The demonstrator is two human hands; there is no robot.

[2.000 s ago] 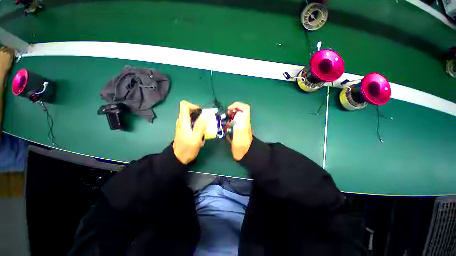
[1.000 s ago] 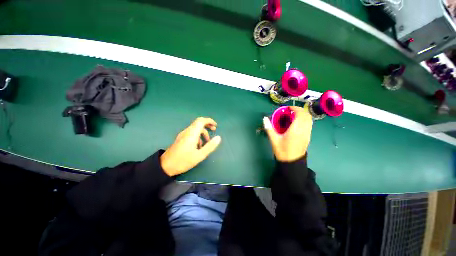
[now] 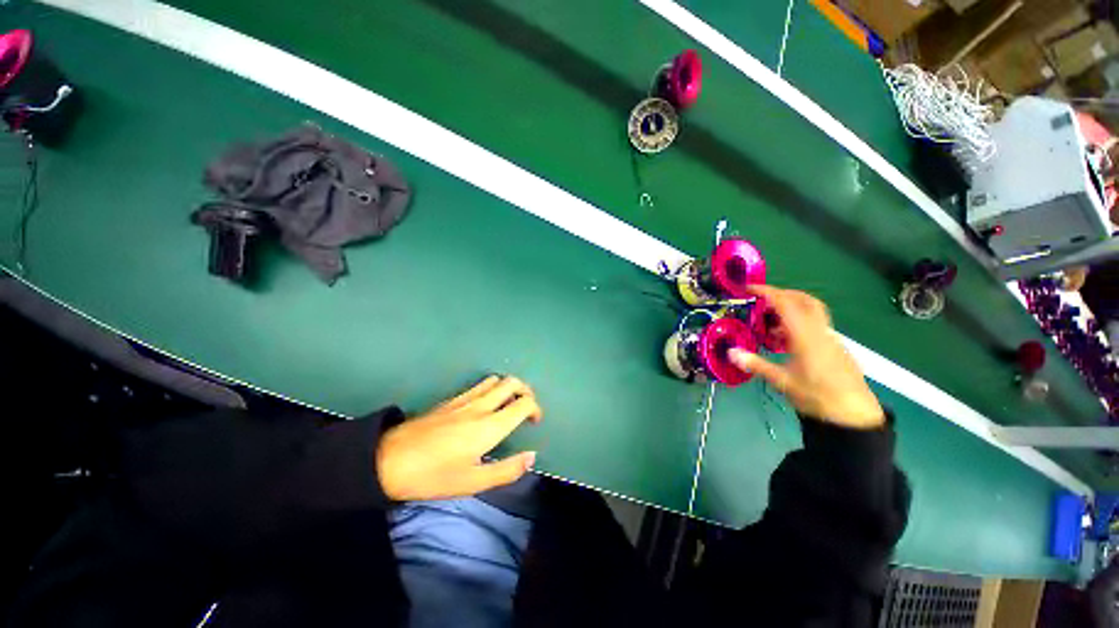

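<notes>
Three inner assemblies with magenta flared ends and pale wired bodies stand bunched right of centre: an upper one [image 3: 739,266], a lower one [image 3: 715,351] and a third [image 3: 769,326] partly hidden by my right hand. My right hand [image 3: 820,366] reaches over them, slightly blurred. Its thumb tip lies over the lower magenta mouth and a fingertip is at the upper one's rim; whether it grips one is not clear. My left hand [image 3: 457,444] is empty, fingers apart, near the bench's front edge. Thin dark wires trail around the assemblies.
A crumpled dark grey cloth [image 3: 322,196] and a black part [image 3: 233,241] lie left. A black housed unit [image 3: 34,108] is at far left. Beyond the white rail [image 3: 491,184] lie more assemblies, one [image 3: 654,124] nearest. A grey-white machine [image 3: 1038,184] and bundled white wire [image 3: 942,108] are at upper right.
The view has turned. The assembly my right hand held over the bench now stands against the others. The first two assemblies are closer together. My left hand has moved nearer the front edge.
</notes>
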